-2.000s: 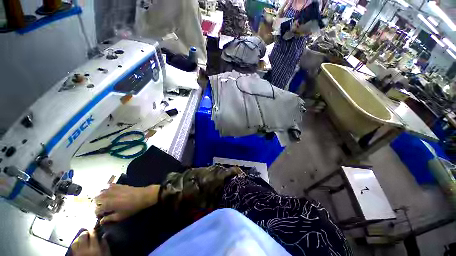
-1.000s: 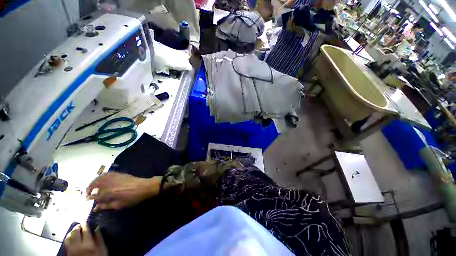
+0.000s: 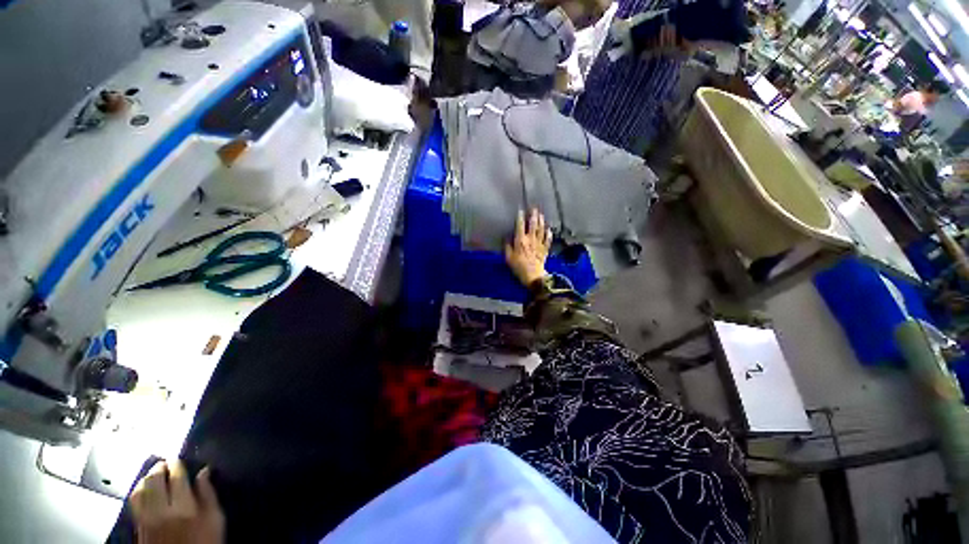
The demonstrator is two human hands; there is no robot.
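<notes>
A black garment panel lies on the white machine table and hangs toward my lap, its edge near the lit needle area. My left hand lies on the panel's near left part, cut off by the bottom edge; its thumb is hidden, and I cannot tell if it grips the cloth. My right hand is away from the machine, fingers a little spread on the near edge of the stack of grey garment pieces. It holds nothing that I can see.
The white JACK sewing machine stands at left. Teal-handled scissors lie behind the black panel. The grey stack sits on a blue crate, with a pale-rimmed tray nearer me. A person in a striped apron stands beyond.
My right hand has left the black panel by the needle and reached right to the grey stack. My left hand stays on the panel, now lying flatter and more exposed to view.
</notes>
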